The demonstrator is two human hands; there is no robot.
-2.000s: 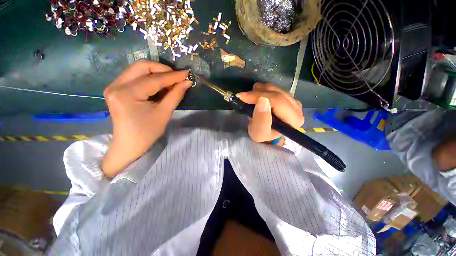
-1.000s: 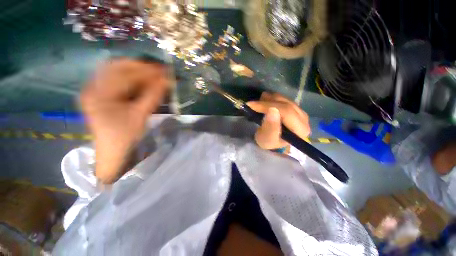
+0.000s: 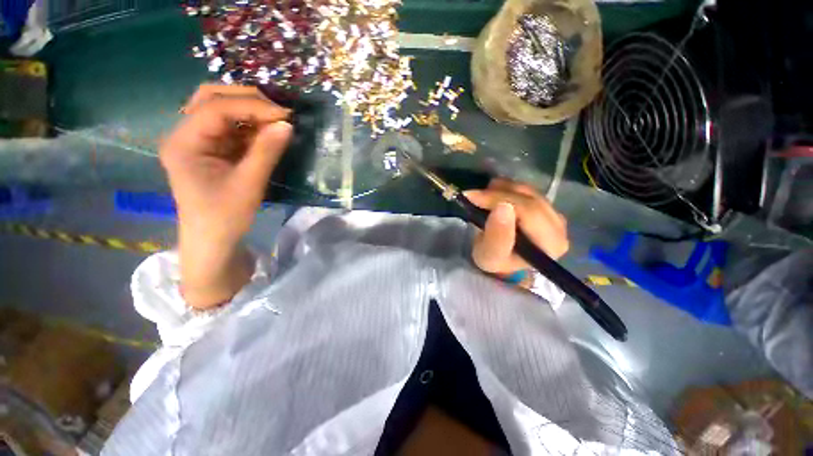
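My right hand [image 3: 519,228] holds a black soldering iron [image 3: 570,283] like a pen, its metal tip pointing up-left. The tip is at a small silver component [image 3: 390,160] on a greyish disc [image 3: 410,144] on the green mat. My left hand [image 3: 218,165] is raised left of the disc, thumb and forefinger close together; I cannot tell whether anything is between them. A thin pale line, perhaps solder wire [image 3: 361,194], curves over the mat below the disc.
Above lie a pile of red and silver components [image 3: 258,44] and a pile of gold and white strips [image 3: 364,62]. A round tan bowl [image 3: 488,76] holds silver metal wool. An amber flake [image 3: 458,141] is near the tip. Right: fan guard [image 3: 637,125], another person's sleeve [image 3: 780,307].
My left hand has let go of the component and moved left, then slightly up. The component now rests on the disc. My right hand still holds the iron. The view has shifted.
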